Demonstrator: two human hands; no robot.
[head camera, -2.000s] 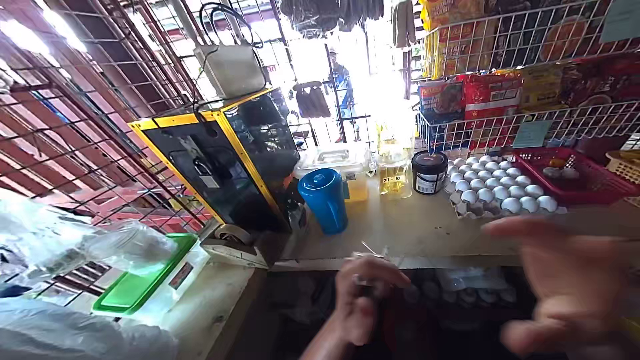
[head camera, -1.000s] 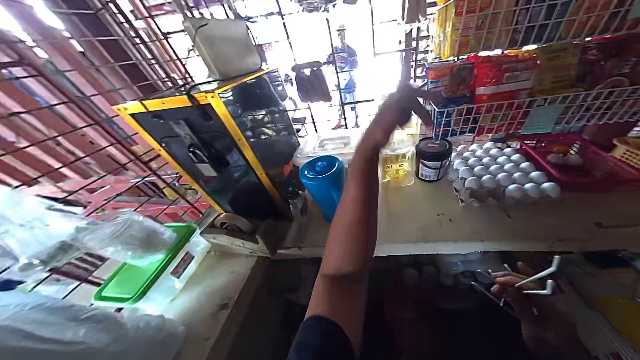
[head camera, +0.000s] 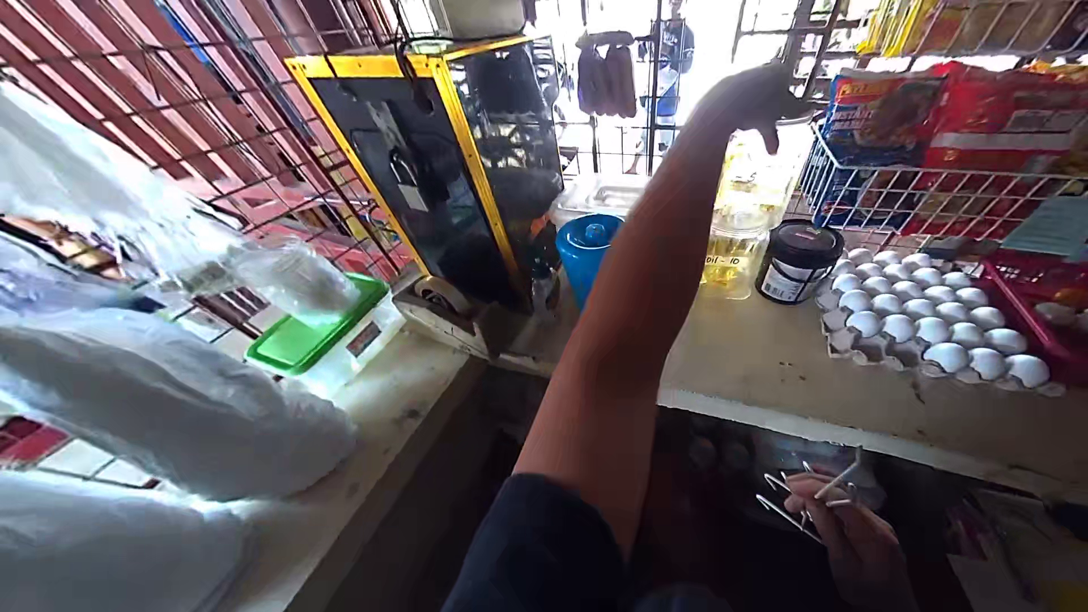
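My left arm stretches up and forward across the counter, and my left hand (head camera: 756, 102) is at the dark metal window grille (head camera: 820, 51), above the clear jars of yellow oil (head camera: 733, 255). It is backlit, so whether its fingers grip a bar cannot be made out. Low on the right, below the counter edge, my right hand (head camera: 837, 518) holds several thin white wire hooks (head camera: 786, 510), which stick out between the fingers. A blue lidded pitcher (head camera: 582, 255) stands partly behind my left forearm. Beside the jars is a black lidded tub (head camera: 799, 262).
A tray of white eggs (head camera: 931, 314) sits on the counter (head camera: 748, 357) at right, below a white wire rack (head camera: 943, 200) of packets. Left stand a yellow-edged dark cabinet (head camera: 408, 170), a tape dispenser (head camera: 446, 310), a green-lidded box (head camera: 314, 336) and plastic bags (head camera: 170, 399).
My left hand has gone from low over the counter's front edge up to the grille. My right hand has moved down from beside the eggs to below the counter edge; the hooks now show in it.
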